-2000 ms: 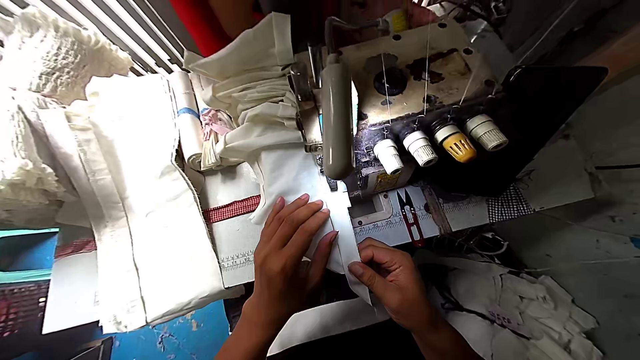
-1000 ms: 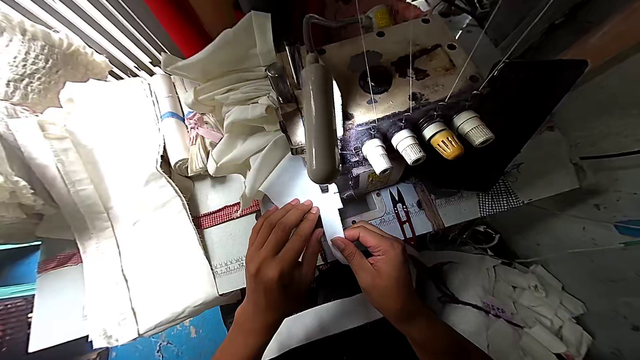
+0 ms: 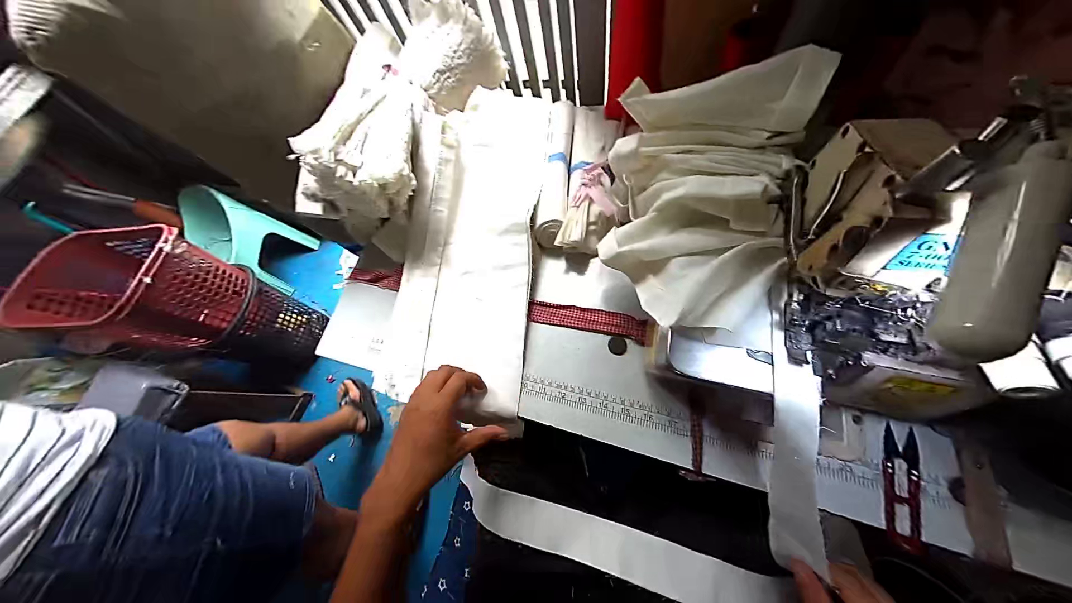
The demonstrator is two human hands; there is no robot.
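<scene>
My left hand (image 3: 440, 427) is at the near end of a stack of folded white fabric (image 3: 486, 276), thumb and fingers apart; whether it touches the top layer I cannot tell. At the lower right my right hand (image 3: 837, 582), partly cut off by the frame, pinches a long white fabric strip (image 3: 796, 461). One length of the strip runs up to the sewing machine (image 3: 879, 327), another curves left across the dark area. Gathered cream fabric (image 3: 712, 201) lies left of the machine.
Red-handled thread snips (image 3: 902, 494) lie on the table near a printed ruler scale (image 3: 603, 402). Rolled fabric (image 3: 554, 176) stands behind the stack. At left are a red plastic basket (image 3: 184, 285), a turquoise stool (image 3: 243, 226) and a person in denim shorts (image 3: 184, 502).
My left hand has left the strip by the machine and moved left to the fabric stack. My right hand has moved nearer my body with the strip. The view has swung left.
</scene>
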